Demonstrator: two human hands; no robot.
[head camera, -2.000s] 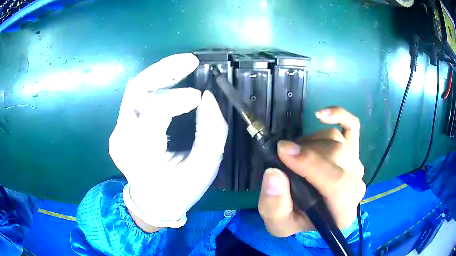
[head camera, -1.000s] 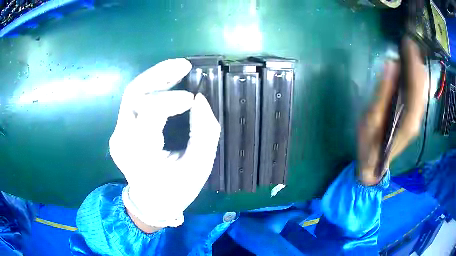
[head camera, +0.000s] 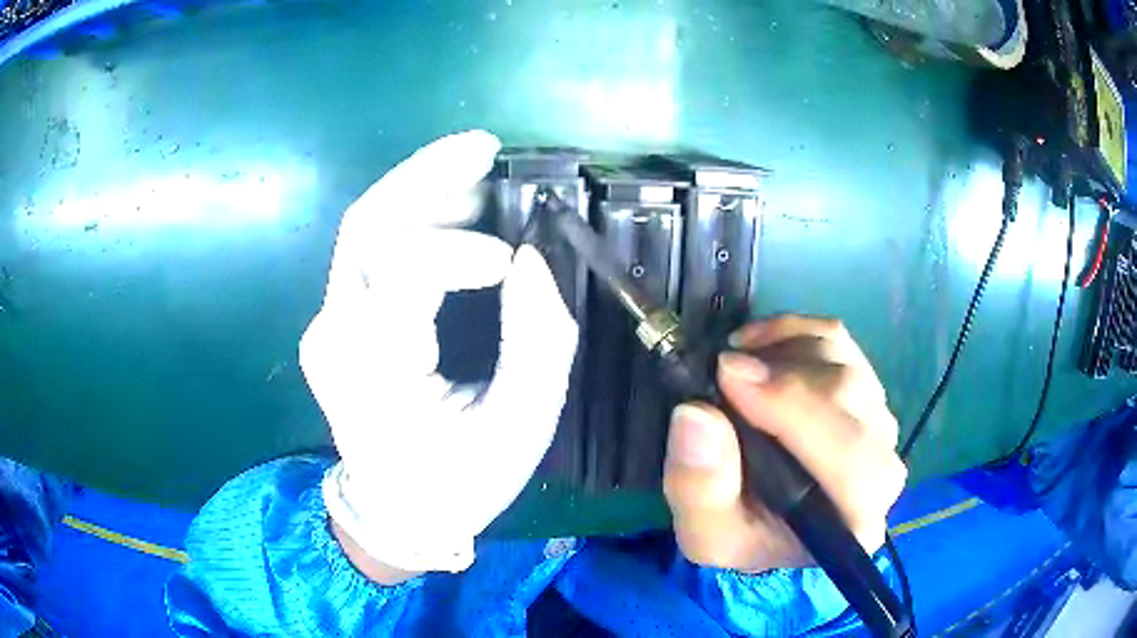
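Three long black plastic housings (head camera: 638, 237) lie side by side on the green mat. My left hand (head camera: 436, 337), in a white glove, is over the left housing (head camera: 545, 175), with thumb and index finger pinched together. A thin strand shows at its fingertips, pointing to the housing's far end; its details are too small to tell. My bare right hand (head camera: 792, 436) grips the black handle of a soldering iron (head camera: 657, 333). The iron's blurred tip points up-left and is at the far end of the left housing. My left hand hides part of that housing.
A dark stand block with a yellow top (head camera: 1106, 125) is at the upper right. Black cords (head camera: 985, 293) run down the mat's right side. A red-handled tool (head camera: 1097, 249) lies near the right edge. Blue sleeves and a blue surface with yellow lines (head camera: 125, 538) show below the mat.
My right hand was blurred near the stand one second ago; now it is back over the housings with the iron. My left hand keeps its pinch, slightly further right.
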